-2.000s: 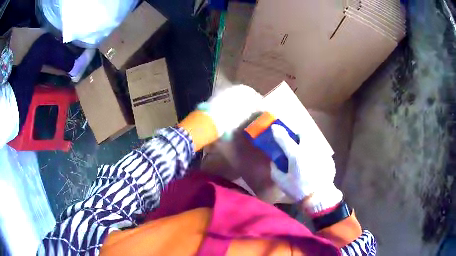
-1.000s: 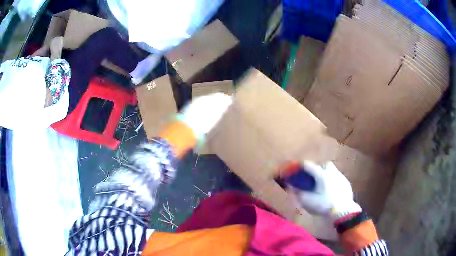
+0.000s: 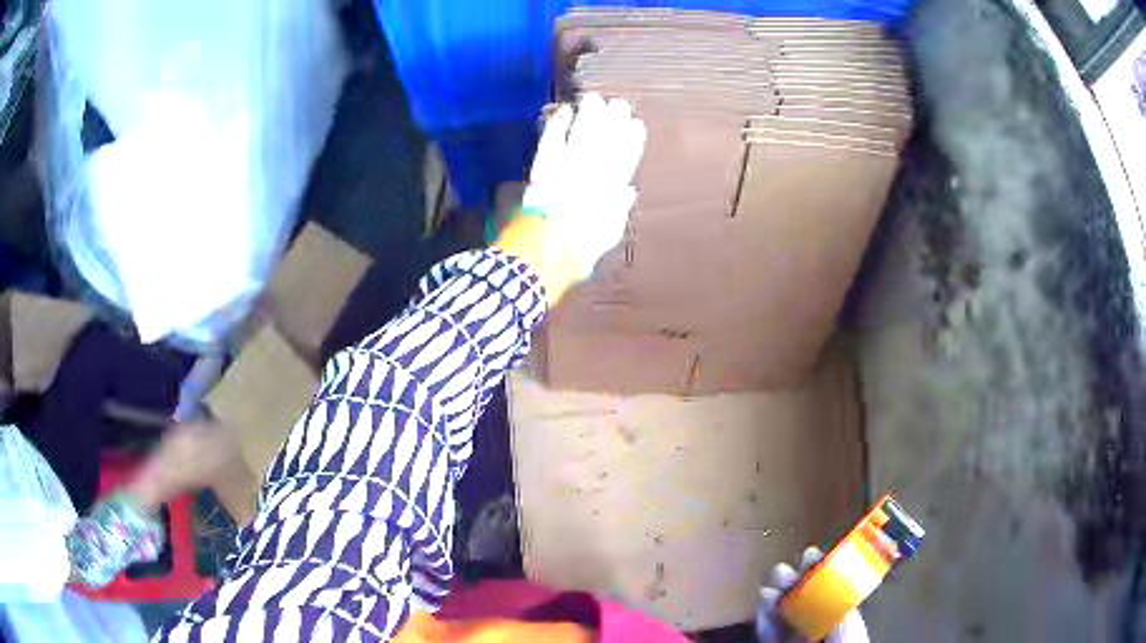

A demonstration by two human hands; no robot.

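Note:
A thick stack of flat brown carton blanks leans at the upper centre, its slotted edges fanned at the top. My left hand, in a white knit glove, lies against the front blank near its upper left corner, fingers extended; no grip on a sheet shows. My right hand, also gloved, is partly cut off by the bottom edge. It holds the tape gun, which shows an orange-yellow side and a dark blue and metal end. A large brown cardboard surface lies below the stack.
A blue crate stands behind the blanks. A stained wall or floor surface runs along the right. At left are a translucent plastic bag, brown cartons, a red stool and another person's blurred arm.
The carton from one second ago has left my hands and is not seen in them. My left hand has moved up to the stack, my right hand down with the tape gun. The view has shifted right.

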